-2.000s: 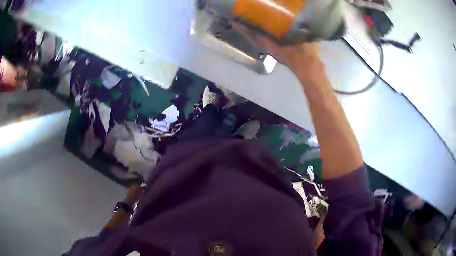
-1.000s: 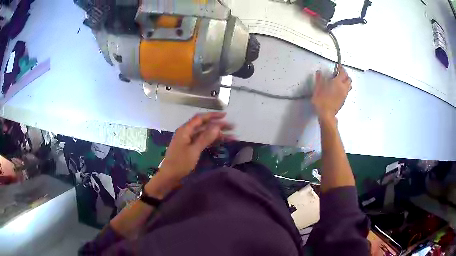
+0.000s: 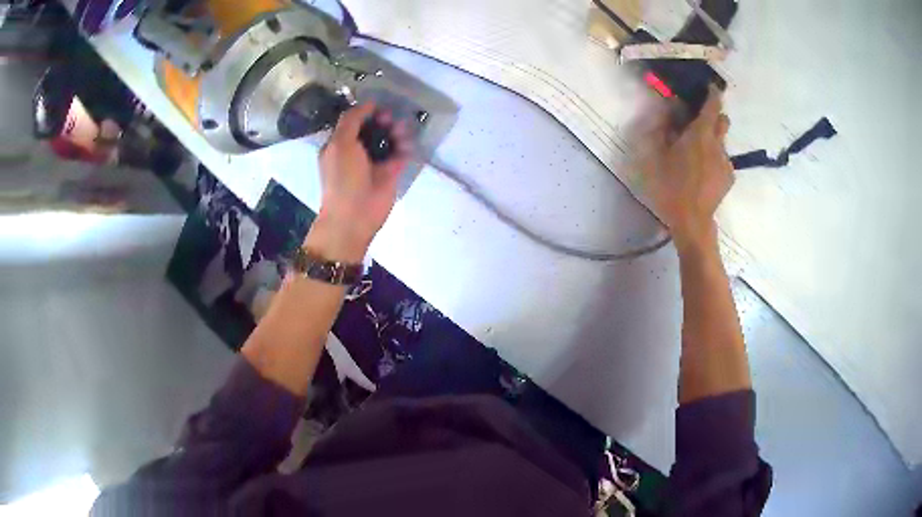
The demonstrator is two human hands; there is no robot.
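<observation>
The cutting machine (image 3: 243, 76), silver-grey with an orange band, stands at the upper left with its flat base plate (image 3: 435, 106) on the table. My left hand (image 3: 362, 167) is closed around the black knob (image 3: 378, 137) on the machine's side. My right hand (image 3: 689, 172) is at the black object with a red light (image 3: 679, 86), on the paper marker; its fingers are blurred, and whether they grip the object cannot be told. The grey power cable (image 3: 546, 240) curves from the machine to below my right hand.
The white paper marker (image 3: 829, 232) covers the right side, its dark-edged border curving across the table (image 3: 485, 293). A black strip (image 3: 799, 143) lies right of my right hand. Scraps (image 3: 349, 353) lie below the table edge. A person's hand (image 3: 81, 131) shows at the far left.
My left hand has moved up onto the machine's knob. My right hand has moved from the cable to the black object. The machine has shifted left in view and shows turned.
</observation>
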